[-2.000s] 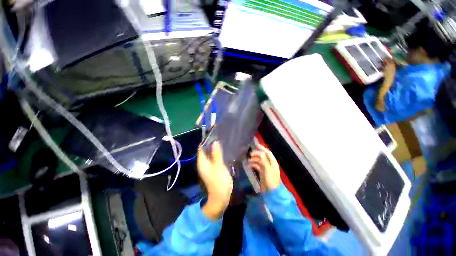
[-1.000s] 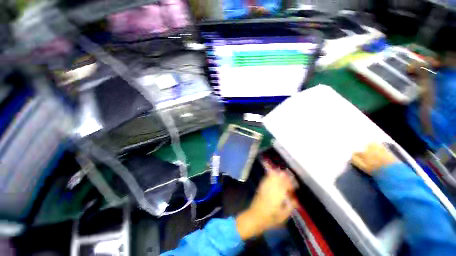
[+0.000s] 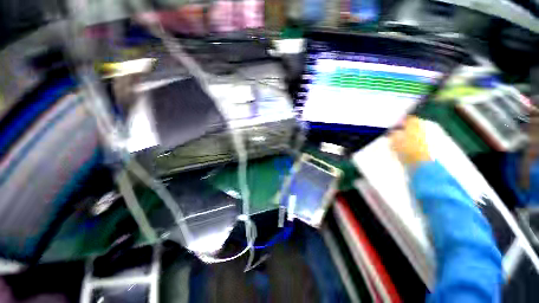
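My right hand (image 3: 412, 142) is blurred, on the far end of the white foam tray (image 3: 387, 186) at the right. Its blue sleeve crosses the tray, and whether the fingers grip it cannot be told. My left hand is out of the picture. A dark tablet (image 3: 499, 222) partly shows beyond the sleeve. The tan-edged fixture plate (image 3: 312, 190) with a grey-blue centre lies on the bench left of the tray, with no tablet on it.
Red and black layers (image 3: 369, 251) lie left of the white foam. A monitor (image 3: 363, 92) stands behind, a grey instrument (image 3: 224, 145) left of it. White cables (image 3: 241, 171) hang across the bench. Another dark tablet (image 3: 204, 207) lies at centre left. Another tray (image 3: 493, 121) is far right.
The tablet held two seconds ago is no longer in my hands. My left hand has left the picture. My right hand has moved to the tray's far end. The view has shifted.
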